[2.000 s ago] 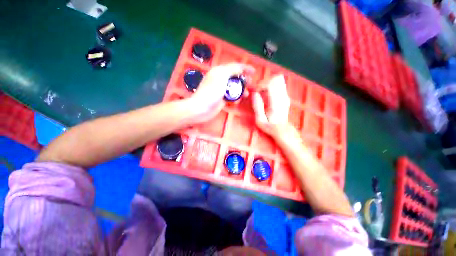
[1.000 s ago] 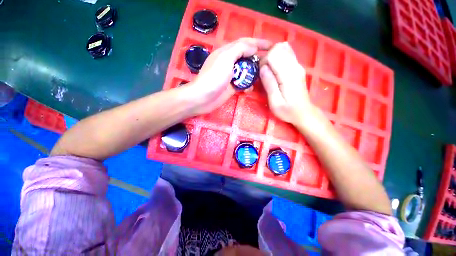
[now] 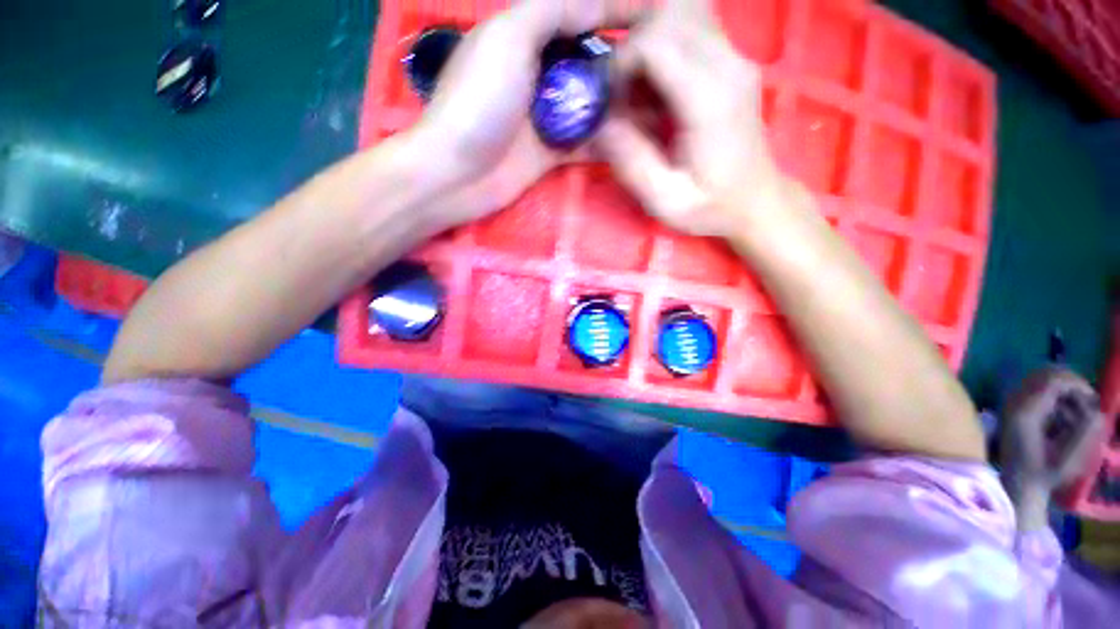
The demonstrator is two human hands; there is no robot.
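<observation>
My left hand [image 3: 491,129] holds a round smartwatch [image 3: 570,102] with a lit purple-blue face above the red-orange foam tray [image 3: 504,313]. My right hand [image 3: 688,117] is at the watch's right side, its fingers bent and blurred; whether they touch the rim is unclear. Two watches with lit blue faces, one [image 3: 598,332] and another [image 3: 687,342], sit in the tray's near row. An unlit watch [image 3: 407,304] sits in the near left pocket. Another dark watch [image 3: 432,62] is at the upper left, partly hidden by my left hand.
A set-aside watch [image 3: 187,76] with a pale strip lies on the green bench [image 3: 111,148], with another partly cut off above it. Another person's hand [image 3: 1051,424] is at the right edge, by a spare tray [image 3: 1097,492]. Another red tray [image 3: 1081,43] is at the upper right.
The view has shifted, so the tray sits higher in the picture. The held watch's face has turned from white and dark to purple-blue. Another person's hand has appeared at the right.
</observation>
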